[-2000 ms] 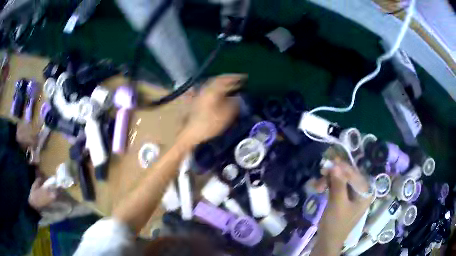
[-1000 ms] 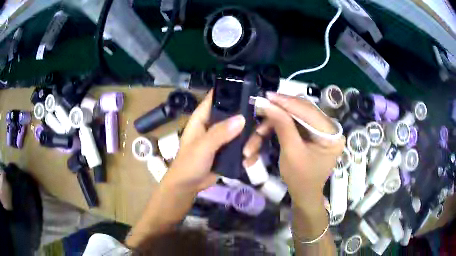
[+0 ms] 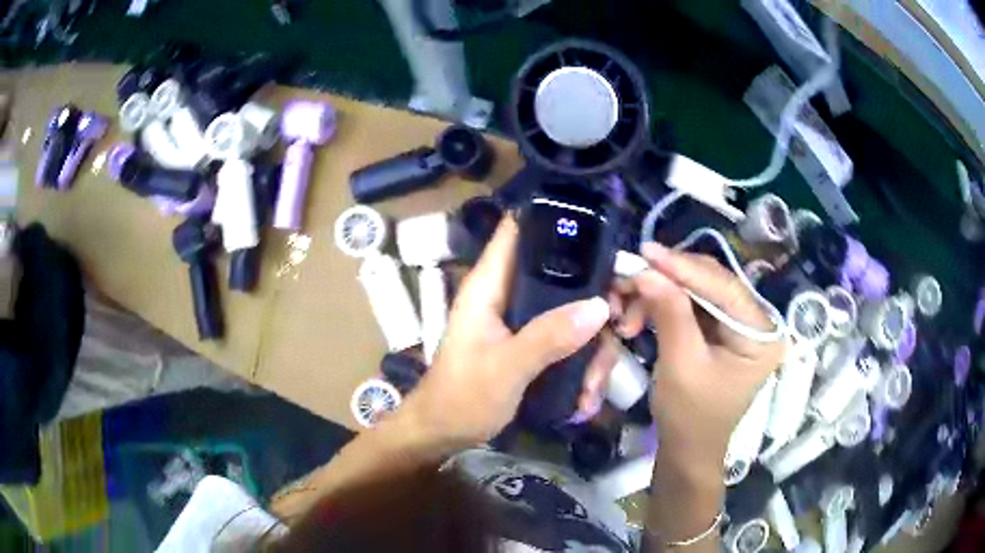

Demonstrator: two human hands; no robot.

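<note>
My left hand [image 3: 486, 346] is wrapped around the handle of a black handheld fan [image 3: 562, 238], its round slotted head with a pale centre pointing away from me. The fan's display panel [image 3: 566, 228] is lit with white digits. My right hand [image 3: 702, 346] pinches the small white charging plug [image 3: 631, 264] against the right side of the handle. The white charging cable [image 3: 726, 251] loops over my right hand and runs to the upper right. The plug's tip is hidden at the handle.
White, purple and black fans lie piled on the right and on the brown board [image 3: 308, 313] at left. A black fan [image 3: 416, 167] lies near the board's back edge. Grey metal support [image 3: 429, 70] stands behind. Yellow [image 3: 70, 486] and green crates are lower left. Dark clothing shows at far left.
The display, dark a second ago, now shows lit digits. The plug now sits against the handle's side. The view has shifted, and the held fan appears lower and further right.
</note>
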